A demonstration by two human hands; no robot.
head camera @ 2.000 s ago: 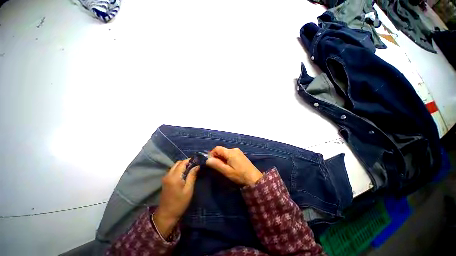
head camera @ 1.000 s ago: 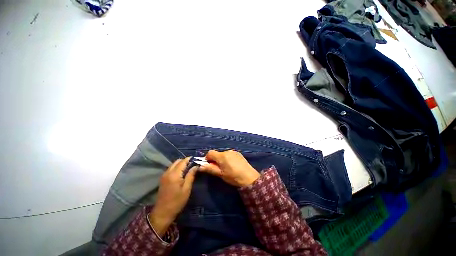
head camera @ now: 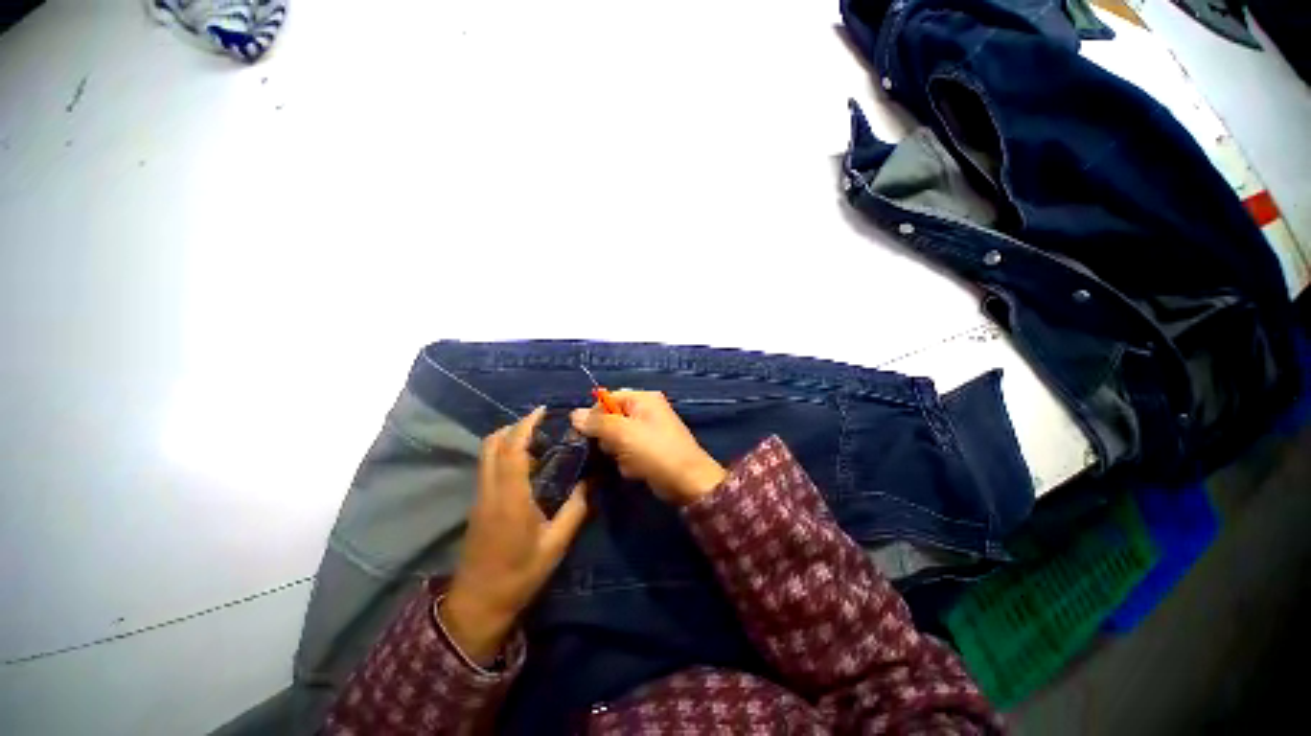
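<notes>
A dark-blue denim garment (head camera: 748, 388) with pale topstitching lies nearest me under both hands, its greyish inside showing at the left. My left hand (head camera: 515, 525) pinches a small raised fold of the denim between thumb and fingers. My right hand (head camera: 647, 439) is closed around a small tool (head camera: 607, 401) with a red-orange part; its thin silvery tip points up and left over the garment's top band. The rest of the tool is hidden in my right fist.
A second dark denim garment (head camera: 1107, 173) with round silvery buttons lies at the right table edge. A striped cloth (head camera: 237, 20) is at the top left of the white table (head camera: 158, 431). Green (head camera: 1057, 604) and blue (head camera: 1172, 554) crates stand below the table at the right.
The red-orange part and thin tip of the tool now show above my right fingers; before, white or silvery metal showed at the fold. My left fingers have spread somewhat. The view has shifted slightly.
</notes>
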